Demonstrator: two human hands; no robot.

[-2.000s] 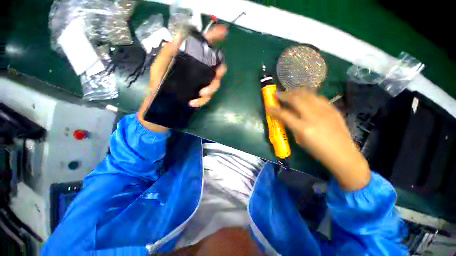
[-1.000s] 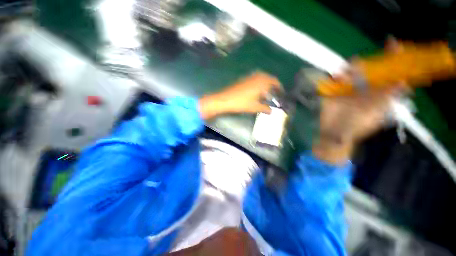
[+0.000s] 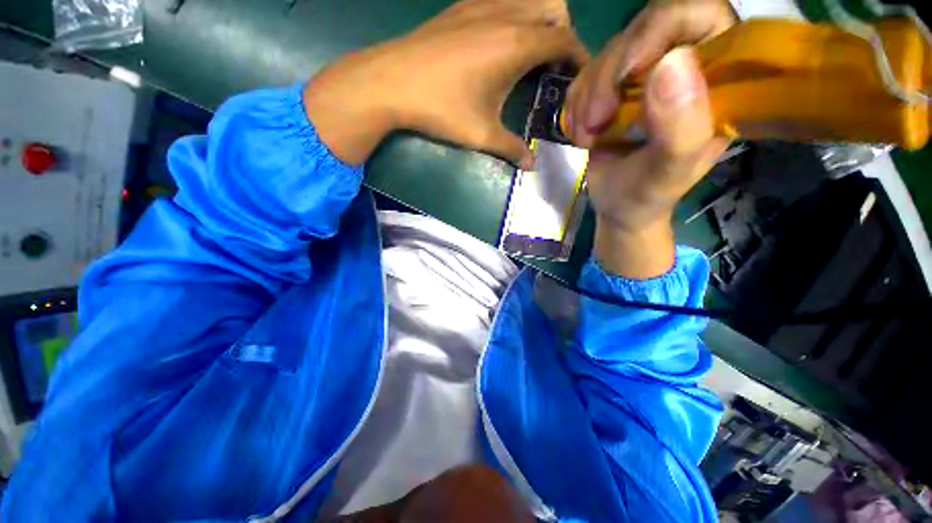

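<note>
An open phone unit [image 3: 519,245] lies on the green bench mat near its front edge, its white battery [image 3: 547,192] with yellow edges facing up. My left hand [image 3: 460,77] is at the phone's upper left, thumb and fingers spread around its board end. My right hand [image 3: 654,133] grips the yellow-orange electric screwdriver [image 3: 807,80], which lies nearly level with its thick end to the right. The driver's tip is hidden behind my right fingers over the board end. Whether my left fingers pinch anything is hidden.
A pale machine panel with a red button [image 3: 39,157] and a small screen [image 3: 46,352] is at the left. A clear plastic bag [image 3: 99,22] lies at the top left. Dark trays [image 3: 818,245] are at the right. A black cord [image 3: 654,306] crosses below my right hand.
The closed-looking black phone and the lying screwdriver have given way to an open phone on the mat and the driver in my right hand. Both hands are now together at the phone's board end.
</note>
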